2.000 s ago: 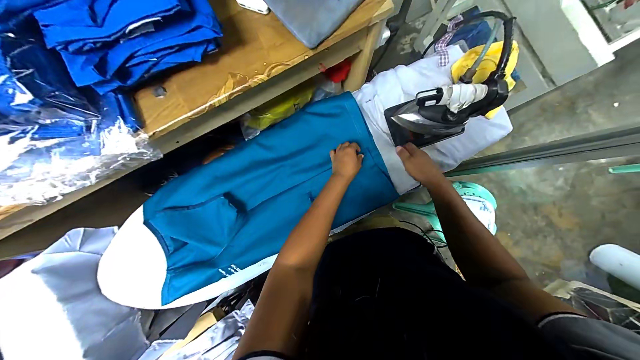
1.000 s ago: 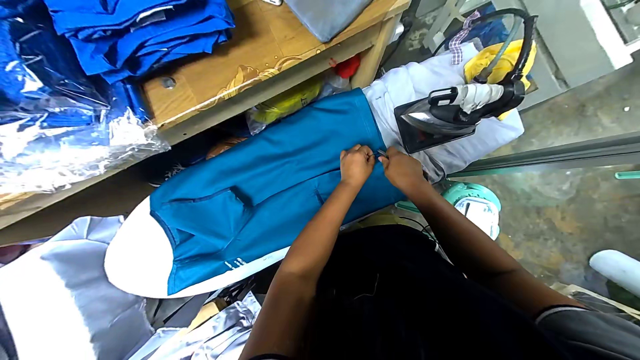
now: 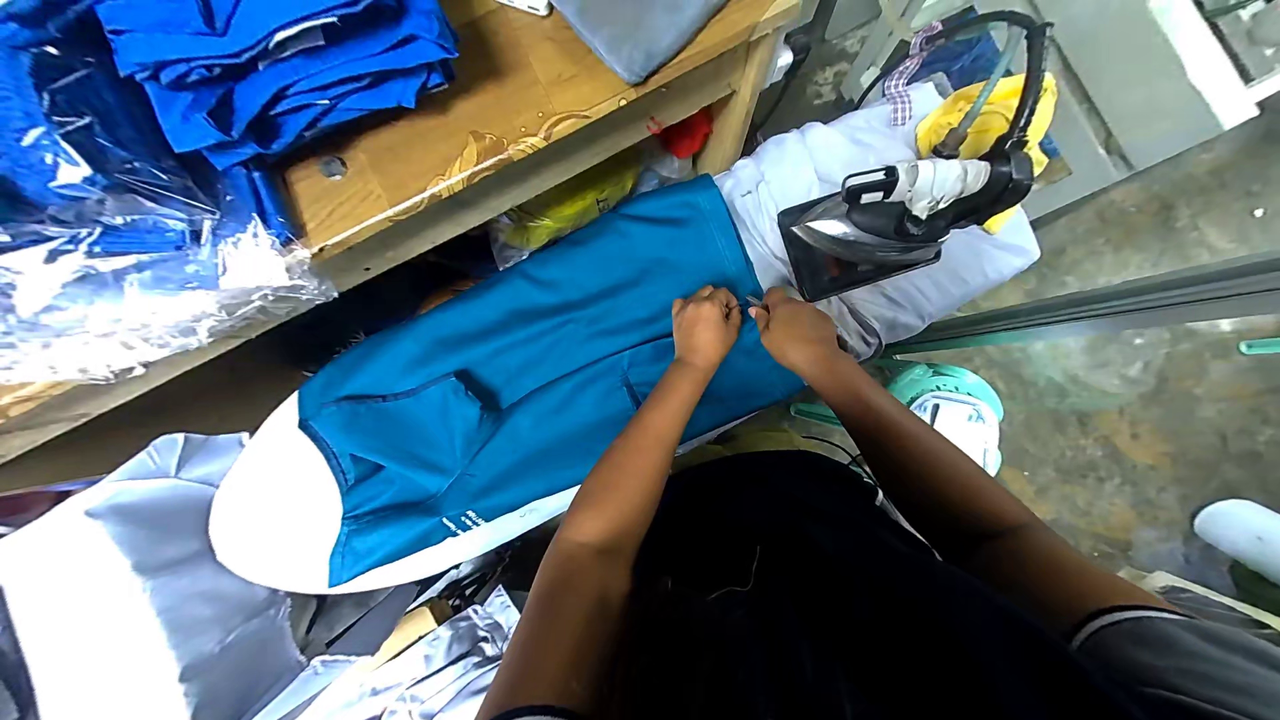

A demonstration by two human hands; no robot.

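A teal garment [image 3: 570, 290] with a pocket lies around the white ironing board [image 3: 270, 500]. My left hand [image 3: 707, 325] is closed near the garment's right hem. Beside it, my right hand [image 3: 795, 330] has thumb and finger pinched together, with a small thin item between the two hands; whether it is thread, a tool or a bit of cloth cannot be told. An electric iron [image 3: 865, 235] with a white-wrapped handle rests on a dark stand just above and right of my right hand, on white cloth at the board's wide end.
A wooden table [image 3: 550, 110] behind the board holds folded blue garments [image 3: 290, 60] and clear plastic packaging [image 3: 150, 280]. Grey cloth [image 3: 180, 560] lies at the lower left. A yellow cloth [image 3: 985, 130] is behind the iron's hose. A green and white container [image 3: 950, 400] stands on the floor at right.
Two seconds ago my hands were apart, the left flat on the teal garment and the right at its hem. They have come together at the hem, fingers now pinched.
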